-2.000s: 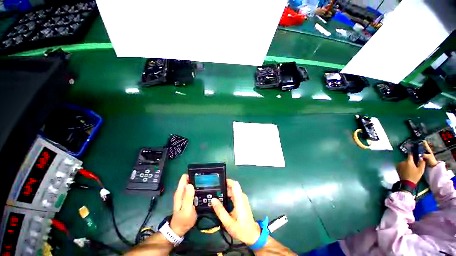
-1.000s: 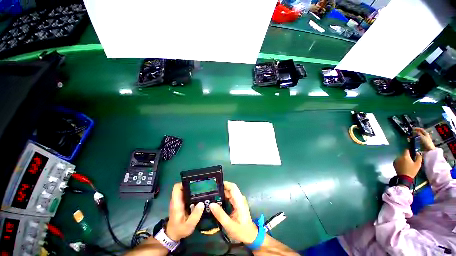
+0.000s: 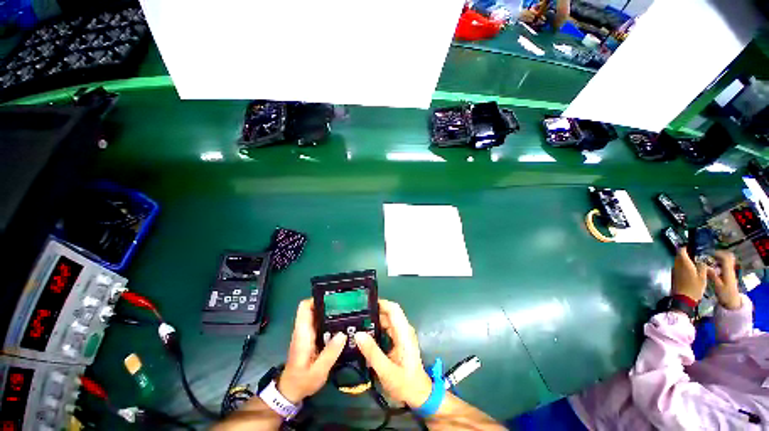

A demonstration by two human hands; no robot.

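Observation:
A black handheld unit (image 3: pixel 346 305) with a lit green screen is held upright in both hands at the bottom centre. My left hand (image 3: pixel 309 358) grips its left side, thumb on the lower keys. My right hand (image 3: pixel 395 358) grips its right side, thumb also on the keys. A black cable runs below the unit. A second handheld unit (image 3: pixel 237 290) with a dark screen lies on the green mat to the left, with a cable at its lower end. A small black keypad piece (image 3: pixel 287 247) touches or lies close to its upper right.
Two power supplies (image 3: pixel 61 303) with red digits and clip leads stand at left, beside a blue bin (image 3: pixel 139 227). A white paper (image 3: pixel 427 240) lies ahead. Open black housings (image 3: pixel 472 126) line the rear. Another person's arms (image 3: pixel 687 337) work at right, near a tape roll (image 3: pixel 599 226).
The unit's screen has turned from cyan-blue to green. My left thumb has moved onto the keys beside the right thumb. At right, the other person's hands have shifted around their piece.

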